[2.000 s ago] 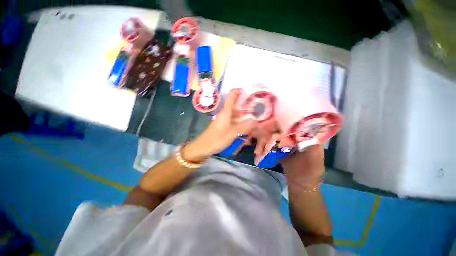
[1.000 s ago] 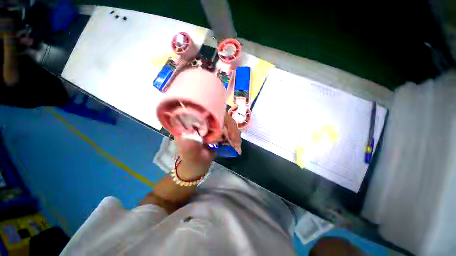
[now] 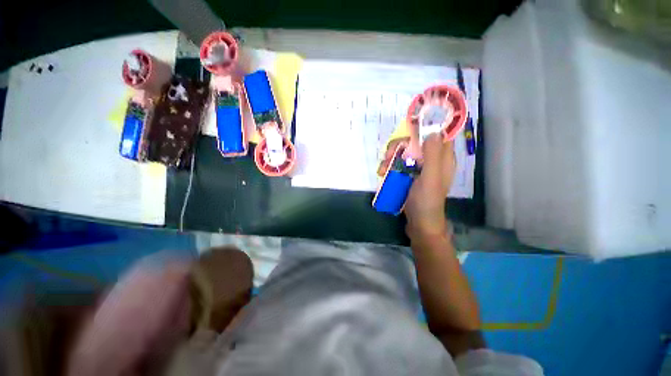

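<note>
My right hand (image 3: 432,176) grips an open pink fan unit (image 3: 437,112) above the record sheet (image 3: 346,125). Its round head points up and its blue battery (image 3: 395,191) points down to the left. My left hand (image 3: 140,312) is a large pink blur at the lower left, beyond a bracelet; whether it holds anything cannot be told. Three open fan units lie at the left: one with its head at the back (image 3: 220,53), one with its head toward me (image 3: 275,153), and one farther left (image 3: 133,132).
A dark patterned case (image 3: 176,121) lies between fan units, with a thin white cable beside it. A blue pen (image 3: 469,132) lies at the sheet's right edge. A white stack (image 3: 574,139) stands at right, a white board (image 3: 66,161) at left. Yellow paper (image 3: 290,67) shows behind.
The raised fan unit near my left hand has left the middle of the view. My left arm has swung to the lower left. My right hand has come into view with a fan unit over the sheet.
</note>
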